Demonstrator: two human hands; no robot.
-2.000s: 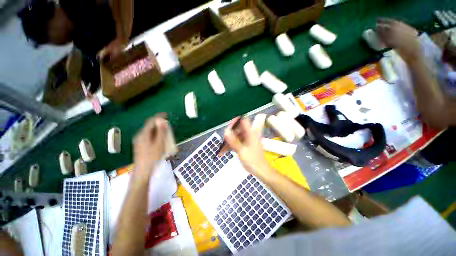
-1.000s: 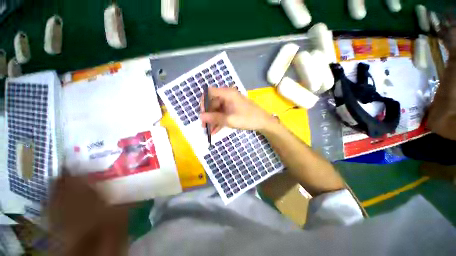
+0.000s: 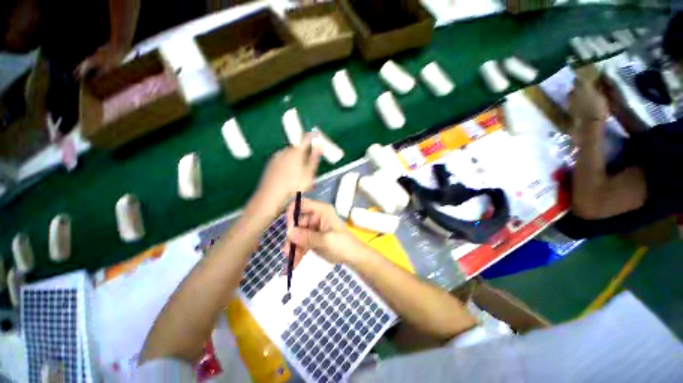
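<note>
My right hand holds thin black tweezers like a pen, tips down over the bare band of the label sheet. A small dark label shows at the tips. My left hand, slightly blurred, reaches across the ledge to the belt. Its fingertips overlap a white housing; whether they grip it is unclear. Another housing lies just beyond. A cluster of white housings lies right of my right hand.
The green conveyor belt carries scattered housings. Parts boxes stand across it. A black strap lies on printed sheets at right. Spare label sheets lie at left, a yellow sheet under the work. Other people's arms show at upper left and right.
My left hand has moved from the lower left up to the belt. My right hand still holds the tweezers, now with a dark label at the tips. The view has shifted, showing more belt.
</note>
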